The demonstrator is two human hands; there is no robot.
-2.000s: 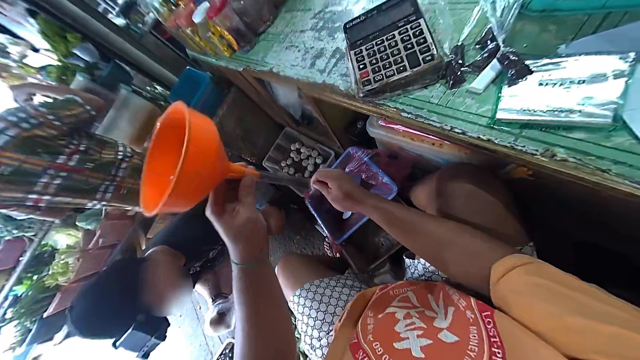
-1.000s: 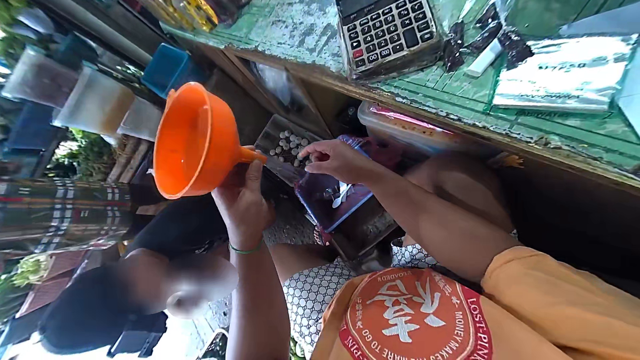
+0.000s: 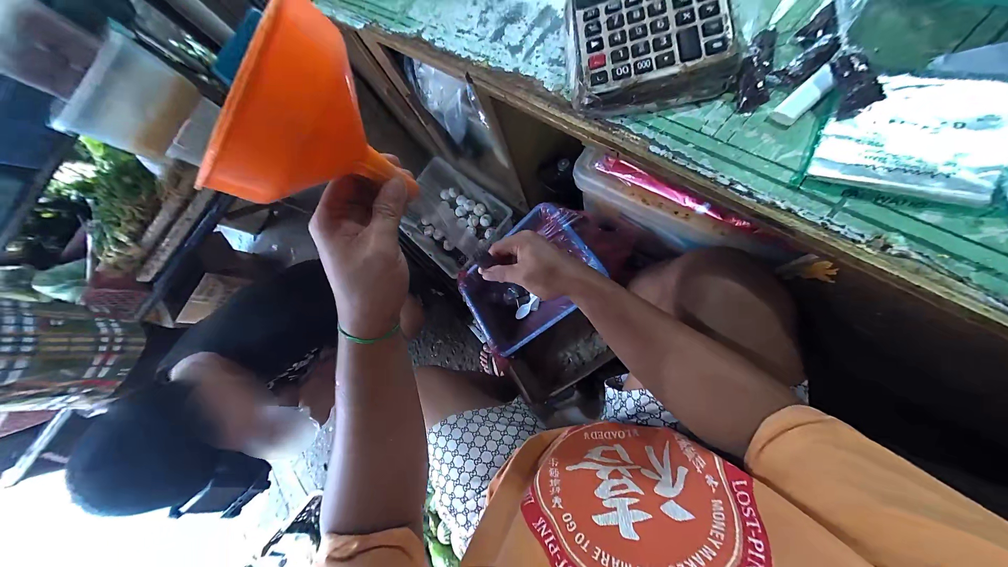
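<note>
My left hand, with a green band at its wrist, grips the spout of an orange plastic funnel; the funnel is tilted, its wide mouth away from my palm. A thin clear plastic bag seems to hang around the spout and reach toward my right hand. My right hand pinches its dark lower end between thumb and fingers. Below that hand is a blue-rimmed basket, lined with purplish plastic, with a white plastic spoon and dark stuff inside. Beside it stands a clear tub of small whitish balls.
A green worn tabletop holds a plastic-wrapped calculator, small tied bags with dark contents and a pack of plastic bags. Beneath it is a lidded clear container. A person in a black cap is at the left.
My right hand's fingers, spread near the bag one second ago, are now pinched together at its lower end. My left hand keeps hold of the funnel. The view has shifted somewhat.
</note>
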